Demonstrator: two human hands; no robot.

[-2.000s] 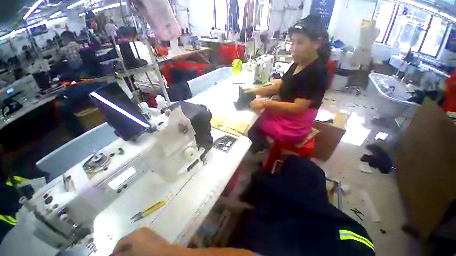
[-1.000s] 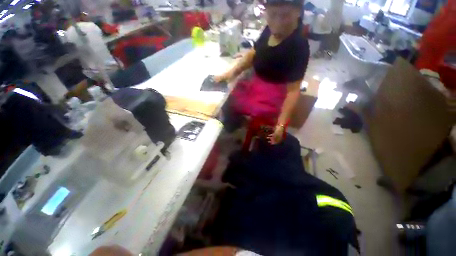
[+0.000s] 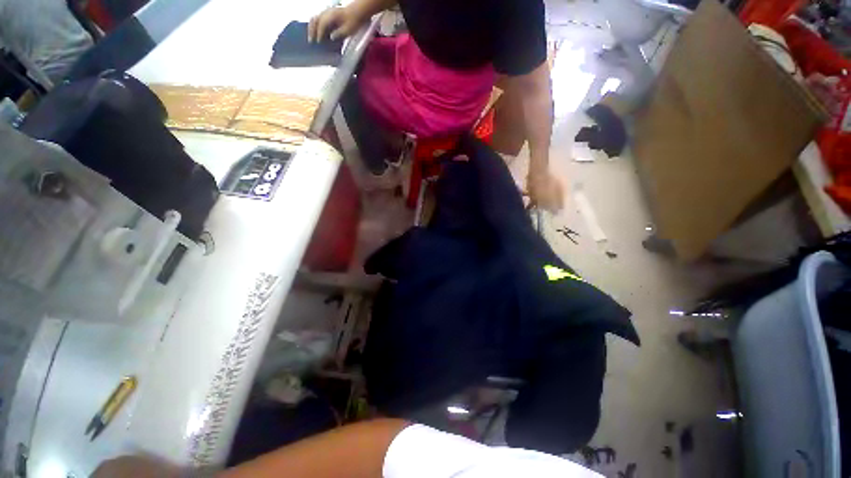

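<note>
My right hand [image 3: 140, 464] is blurred and cut off by the bottom edge at the left, over the white table [image 3: 201, 308]; its fingers and anything in them cannot be made out. My bare forearm runs to it from a white sleeve at the bottom centre. Yellow-handled thread snips [image 3: 114, 403] lie on the table just above my hand. The white sewing machine head [image 3: 79, 233] stands at the left, its needle area not visible. A large dark navy garment [image 3: 467, 308] with a yellow strip hangs in a heap right of the table. My left hand is not in view.
A control switch box [image 3: 258, 175] sits near the table's far end. A seated person in pink [image 3: 425, 89] rests one hand on a dark piece [image 3: 303, 45] and lowers the other beside the garment. Brown board [image 3: 714, 131] and a grey tub [image 3: 788, 364] stand at the right.
The view has swung down and to the right. The other person's lowered hand has moved from the garment's top to its right side. The garment's yellow strip shows less.
</note>
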